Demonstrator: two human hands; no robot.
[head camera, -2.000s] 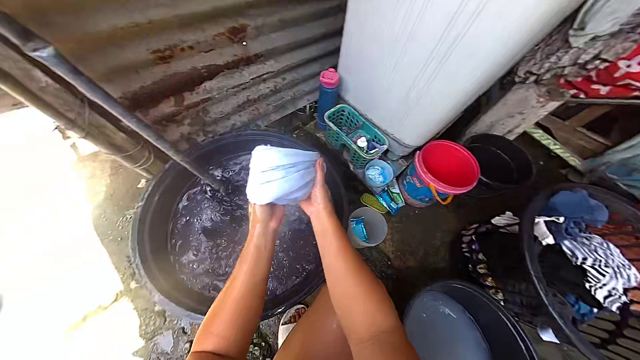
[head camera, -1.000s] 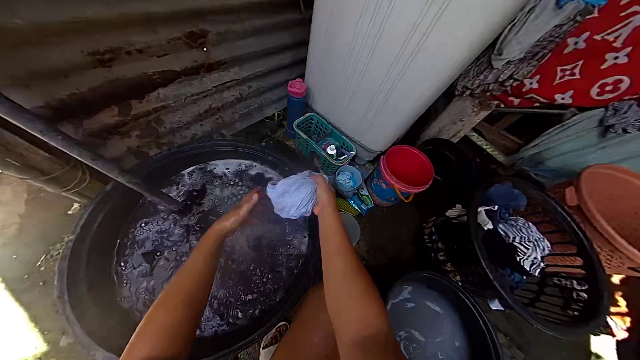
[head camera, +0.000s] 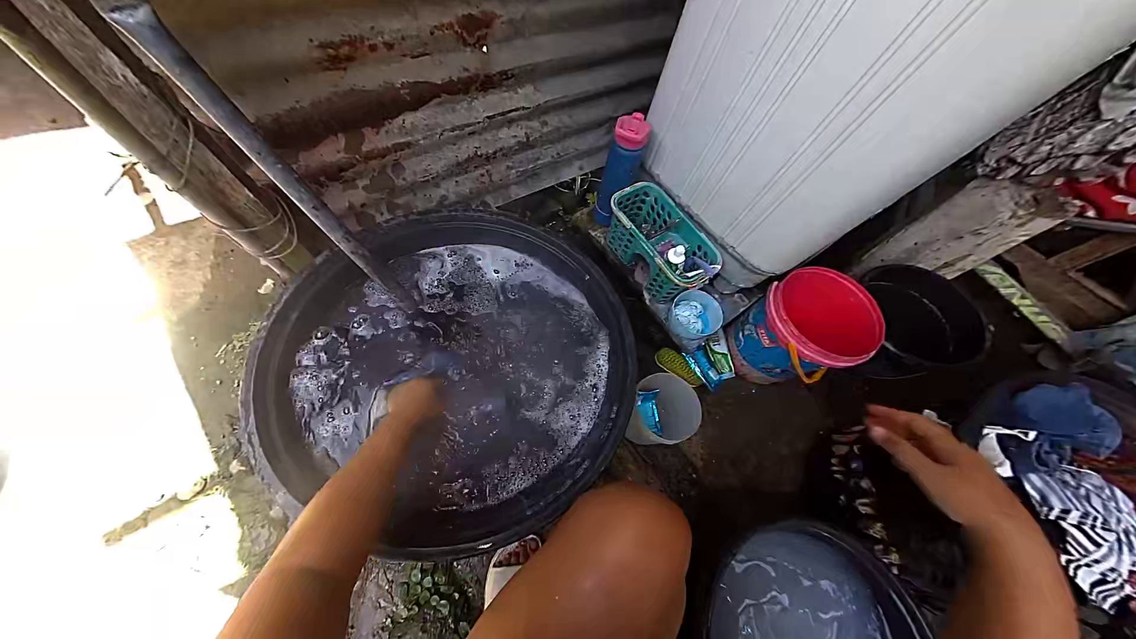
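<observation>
My left hand (head camera: 415, 399) dips into the soapy water of a large black tub (head camera: 621, 390), its fingers hidden in the water beside a piece of wet fabric (head camera: 380, 410); whether it grips the fabric cannot be told. A dark pipe (head camera: 257, 146) slants into the same tub. My right hand (head camera: 923, 453) is over the dark area right of the tub, fingers extended, with nothing in it. It is just left of a basket of clothes, where a striped cloth (head camera: 1087, 519) and a blue cloth (head camera: 1065, 417) lie. Below it stands a dark basin of greyish water (head camera: 794, 590).
Beyond the tub stand a blue bottle with a pink lid (head camera: 621, 164), a green plastic basket (head camera: 661, 209), a small cup (head camera: 695, 315), a white pail (head camera: 679, 408), a red-rimmed bucket (head camera: 825, 315) and a black bucket (head camera: 927, 315). Corrugated metal (head camera: 399, 106) lines the back.
Earlier both hands held a bundled pale cloth above the tub. Now my hands are apart: the left is down in the water, the right has moved away to the right, without the cloth.
</observation>
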